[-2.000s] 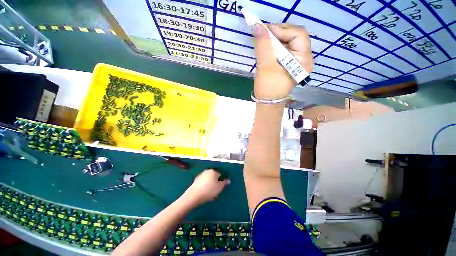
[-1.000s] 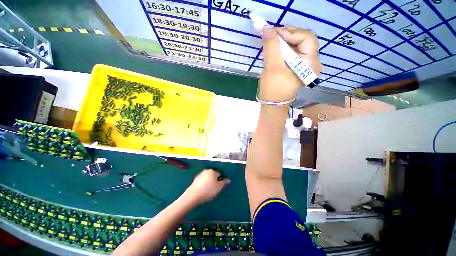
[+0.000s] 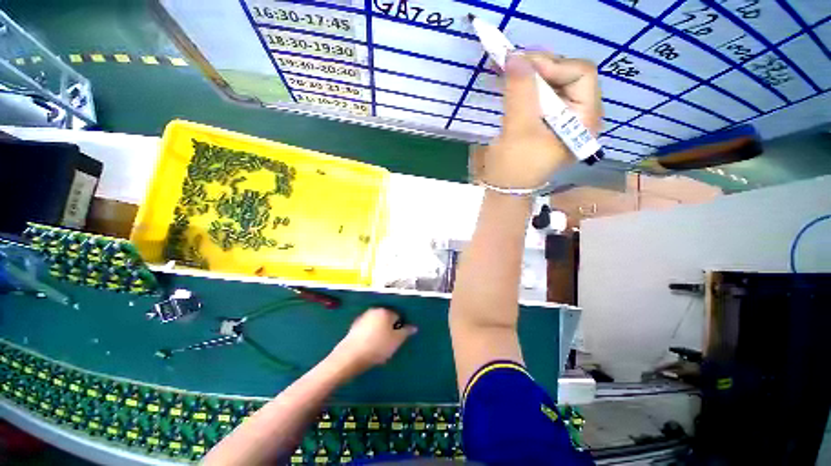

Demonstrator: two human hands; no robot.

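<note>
My right hand (image 3: 547, 114) is raised and shut on a white marker (image 3: 538, 82) with a printed label and a black end. Its dark tip is at the surface of the whiteboard (image 3: 410, 55), just right of the handwritten "GA700". The board has a blue grid, with time slots at its left. My left hand (image 3: 378, 335) rests, curled, on the green mat (image 3: 428, 355). A small dark thing shows at its fingers; whether it is gripped cannot be told.
A yellow tray (image 3: 310, 246) with many small green parts stands beyond the mat. Open pliers (image 3: 239, 329) lie left of my left hand. Rows of green circuit boards (image 3: 118, 400) run along the near edge. A brush-like tool (image 3: 706, 150) is by the whiteboard's lower edge.
My right hand has moved right along the whiteboard with the marker, and the writing has grown from "GA" to "GA700". My left hand has stayed in place on the mat.
</note>
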